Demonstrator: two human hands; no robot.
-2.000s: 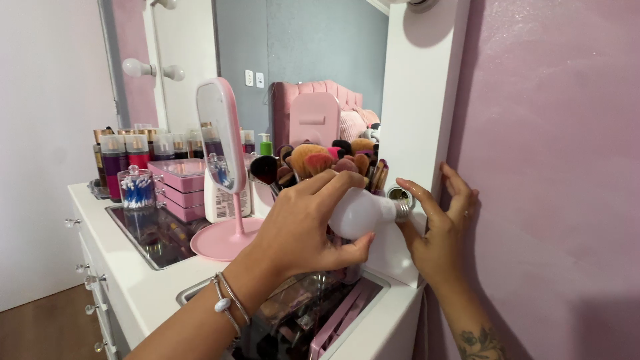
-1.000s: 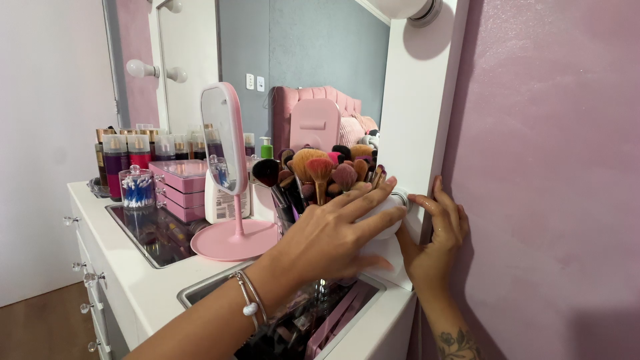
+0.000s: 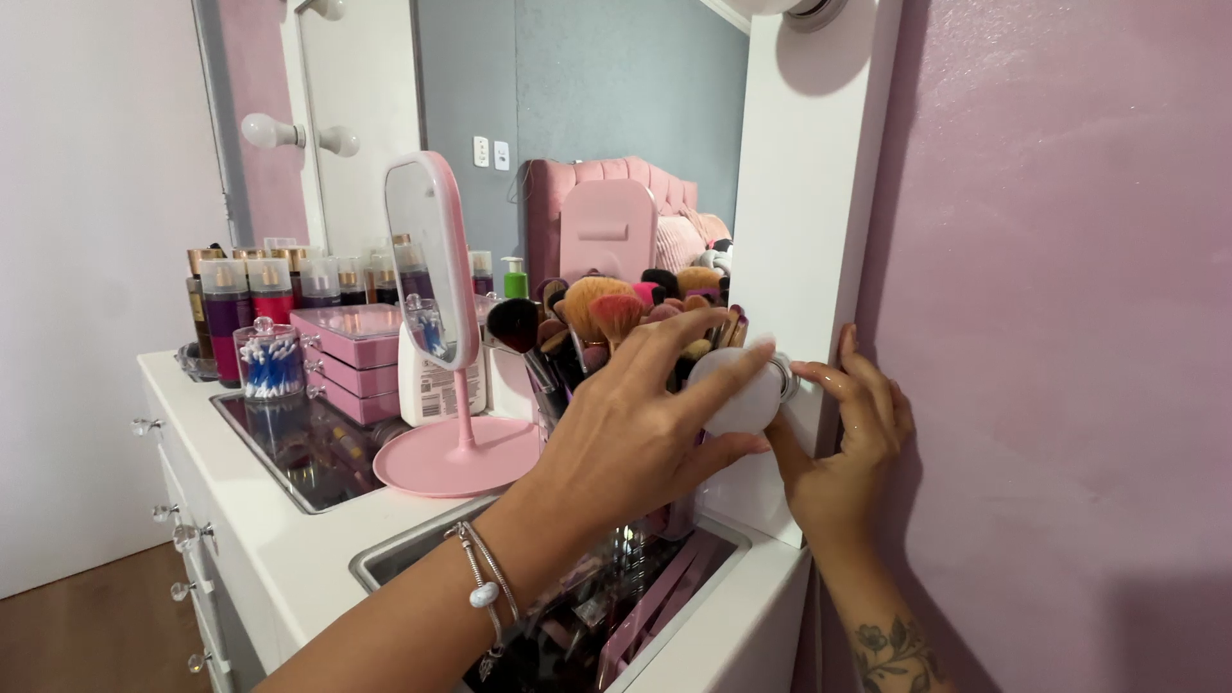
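Note:
A white light bulb [image 3: 736, 393] sits at a socket [image 3: 786, 377] on the white frame of a vanity mirror, low on the right side. My left hand [image 3: 664, 404] reaches in from the left, its thumb and fingers around the bulb, the fingertips slightly blurred; its grip is loose. My right hand [image 3: 852, 433] is at the frame's outer edge, with thumb and forefinger at the socket's rim and the other fingers along the side next to the wall. Behind my left hand, makeup brushes [image 3: 597, 308] stand in a holder that is mostly hidden.
A pink tabletop mirror [image 3: 460, 385] stands left of the brushes on the white dressing table [image 3: 260, 539]. Farther left are a pink drawer box [image 3: 354, 366], a jar of cotton swabs [image 3: 269, 364] and several spray bottles [image 3: 226, 308]. Another bulb [image 3: 269, 131] is on the far frame side.
The bulb, whose metal screw base showed outside the socket two seconds ago, now has its base at the socket. My left hand has moved with it and its fingers have shifted around the bulb.

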